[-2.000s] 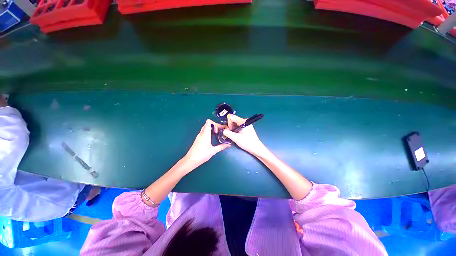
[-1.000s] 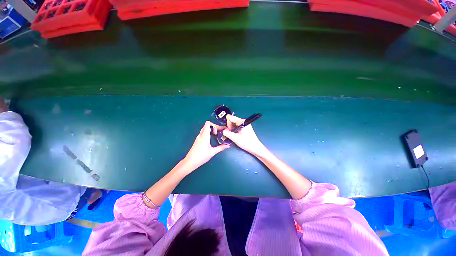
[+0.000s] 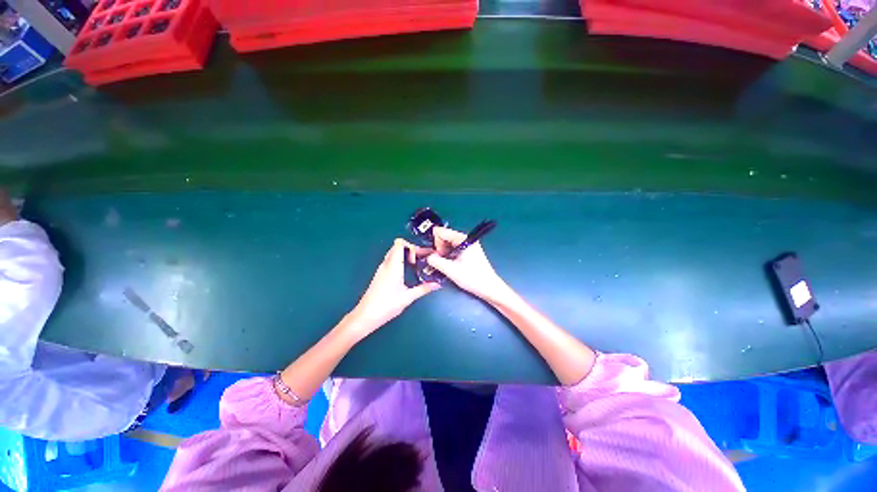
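My left hand (image 3: 388,288) holds a small dark round unit (image 3: 425,273) between thumb and fingers, mostly hidden by both hands. My right hand (image 3: 465,266) holds a thin black pen-like tool (image 3: 479,232), whose upper end points up and right past the fingers. Its working end is hidden at the unit. A second black disc with a small white label (image 3: 424,222) lies on the green bench (image 3: 625,279), just beyond my fingertips.
Red trays (image 3: 346,21) stand along the far edge, with pocketed ones at far left (image 3: 144,43) and more at right (image 3: 702,24). A black box with cable (image 3: 793,287) lies right. A dark strip (image 3: 157,319) lies left. A person's pale sleeve (image 3: 29,288) is at the left edge.
The whole view has shifted slightly, with the bench and trays sitting lower in the picture. Both hands keep nearly the same pose around the unit, and the tool's upper end has shifted slightly.
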